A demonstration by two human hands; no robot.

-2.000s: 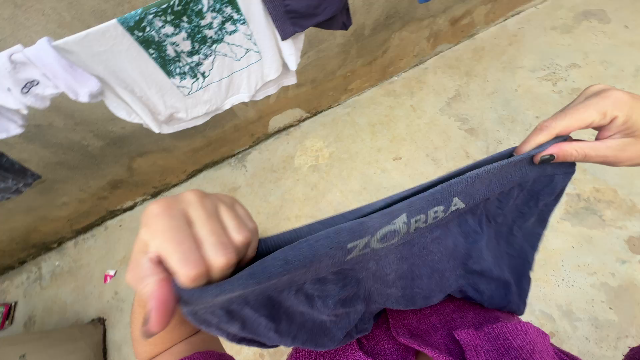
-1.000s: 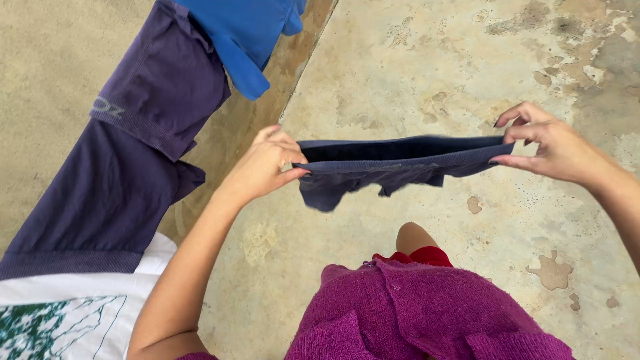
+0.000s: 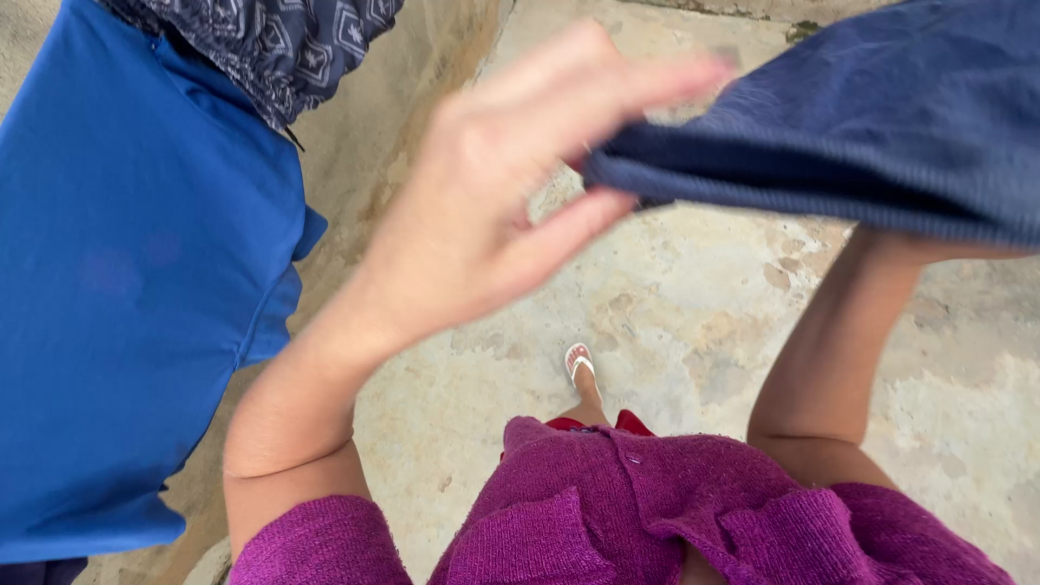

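Note:
Navy underwear (image 3: 886, 114) with a ribbed waistband is stretched out at the upper right, close to the camera. My left hand (image 3: 504, 171), blurred, pinches one end of the waistband between thumb and fingers. Behind the fabric on the right is my right hand (image 3: 959, 246); its fingers are mostly hidden, so its grip cannot be seen. The waistband opening faces my body, with the rest of the cloth rising to the frame's edge.
A blue garment (image 3: 146, 284) hangs at the left, beside dark patterned cloth (image 3: 317, 49) with gathered edging. A wall (image 3: 382, 89) runs behind them. Below are the stained concrete floor (image 3: 666, 309) and my foot in a white flip-flop (image 3: 581, 361).
Both hands have raised the navy underwear toward the camera and to the upper right. The view has shifted along the hanging laundry, and the patterned cloth has come into sight.

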